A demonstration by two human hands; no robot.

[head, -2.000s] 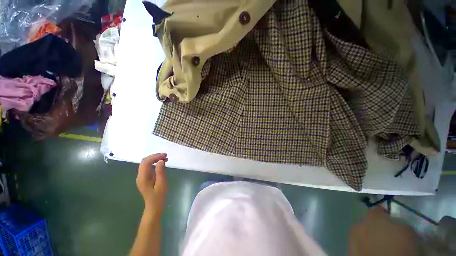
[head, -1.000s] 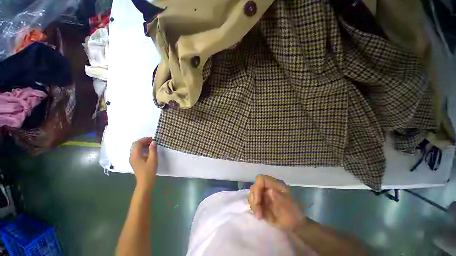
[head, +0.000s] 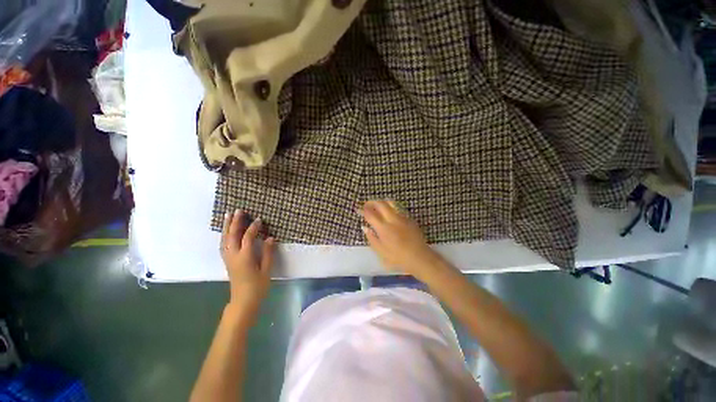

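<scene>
The checked cloth [head: 432,165] lies spread on the white table [head: 169,188], its lower edge near the table's front edge. My left hand [head: 248,247] rests on its lower left corner, fingers apart and pointing away from me. My right hand [head: 392,234] lies on the cloth near the middle of the lower edge, fingers slightly bent; I see nothing held in it. The tan coat [head: 247,71] is heaped at the upper left over the check, with dark buttons [head: 262,89]. A small dark-looped item [head: 653,212] lies at the right.
Piled and bagged clothes [head: 39,157] are beyond the table's left side. A blue crate [head: 43,385] is on the green floor [head: 149,330] at lower left. Dark metal parts [head: 604,275] show under the table's front right edge.
My left hand has moved onto the cloth's corner from the table's front edge. My right hand has come in from the lower right and now lies on the cloth. The view has shifted.
</scene>
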